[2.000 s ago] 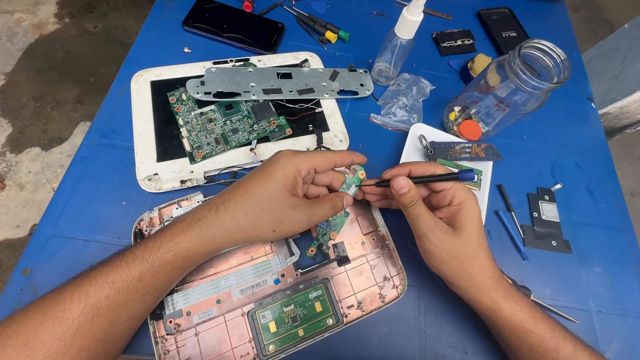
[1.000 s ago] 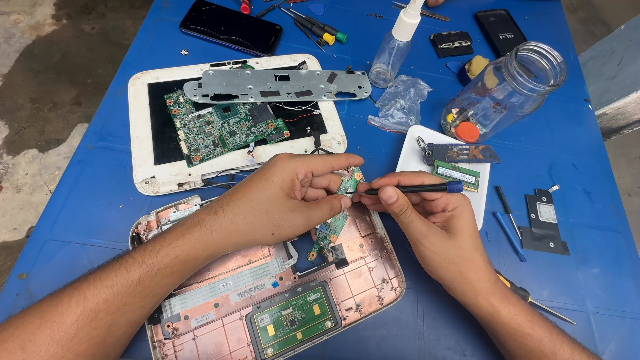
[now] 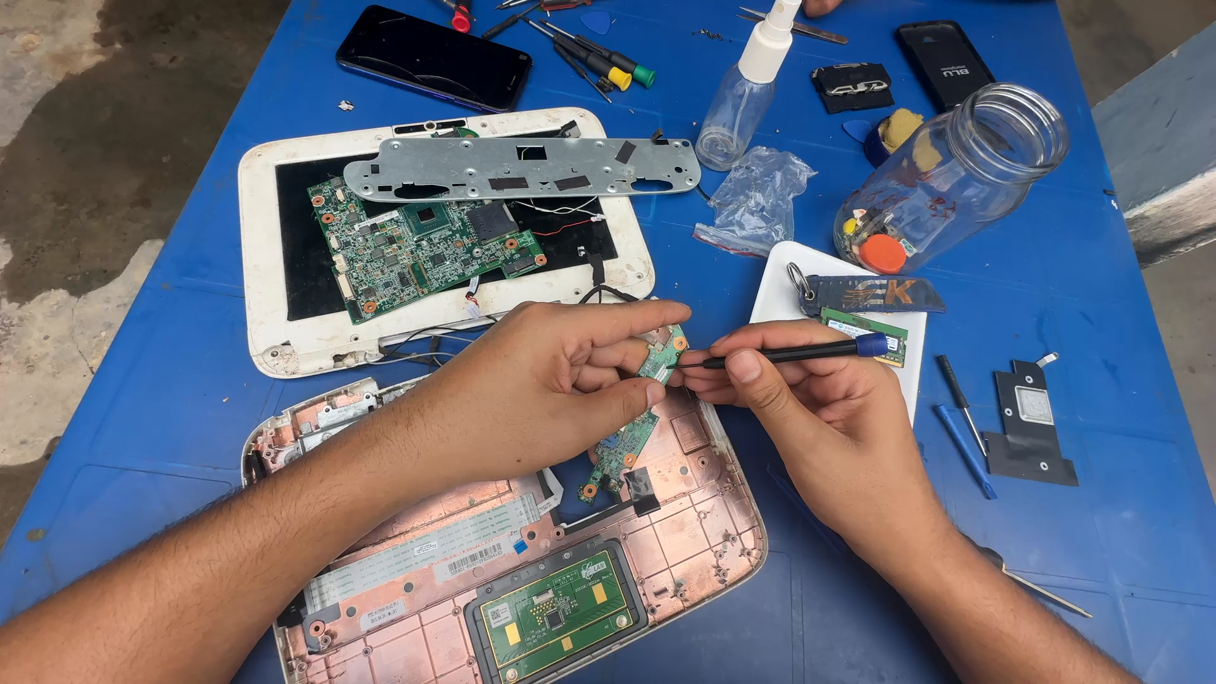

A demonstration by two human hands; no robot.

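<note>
Between its thumb and fingers, my left hand (image 3: 560, 389) grips a small green circuit board (image 3: 622, 442) over the copper-coloured laptop casing (image 3: 698, 494). My right hand (image 3: 822, 408) is shut on a black precision screwdriver with a blue end cap (image 3: 803, 352); its thin tip points left and meets the upper part of the board. My fingers partly hide the board. A touchpad board (image 3: 560, 613) sits in the casing's lower part. Behind, a larger green motherboard (image 3: 427, 249) and a grey metal plate (image 3: 532, 169) lie on the white-framed screen (image 3: 271, 323).
Upper right stand a clear spray bottle (image 3: 739, 109) and a tilted glass jar (image 3: 950, 180) with small parts. A white tray (image 3: 774, 285) holds a memory module and a key tag. Screwdrivers (image 3: 594, 59) and a smartphone (image 3: 434, 57) lie at the back; thin cables (image 3: 427, 342) run beside the screen.
The screwdriver and my right hand have shifted slightly at the board, and the tip shows more plainly than one second ago. My left hand keeps its hold on the board.
</note>
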